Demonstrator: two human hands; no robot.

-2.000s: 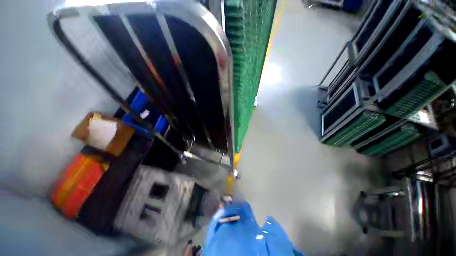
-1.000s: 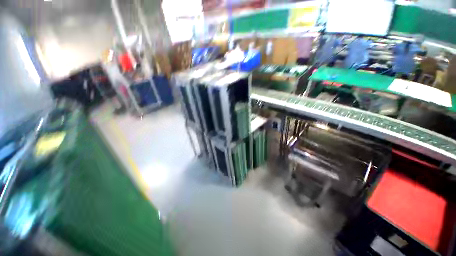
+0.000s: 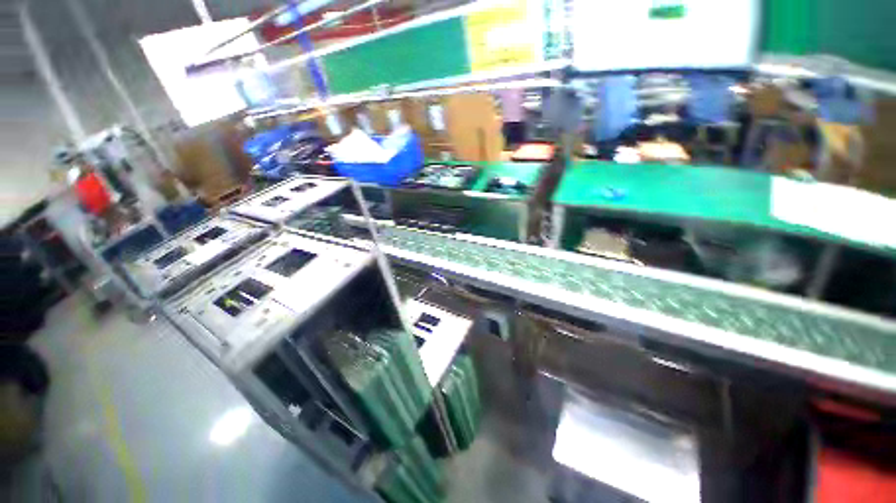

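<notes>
Neither of my hands is in the picture. Nearest in front of me stands a magazine rack (image 3: pixel 285 280) with a pale metal top plate that has dark cut-outs. Green circuit boards (image 3: pixel 378 383) stand upright in its open side, and more show lower down. A conveyor line (image 3: pixel 629 290) filled with green boards runs from behind the rack to the right edge. The view is blurred, so single boards on the line cannot be told apart.
A green-topped bench (image 3: pixel 678 196) with white sheets lies beyond the conveyor. A blue plastic bin (image 3: pixel 378 162) stands behind the racks. A red surface (image 3: pixel 853 476) shows at bottom right, and grey floor with a yellow line (image 3: pixel 110 418) at left. People in blue show at the back.
The view has swung from a cart of green boards towards the racks and conveyor, which now appear nearer. The cart has left the picture. The blue smock seen two seconds ago is out of view.
</notes>
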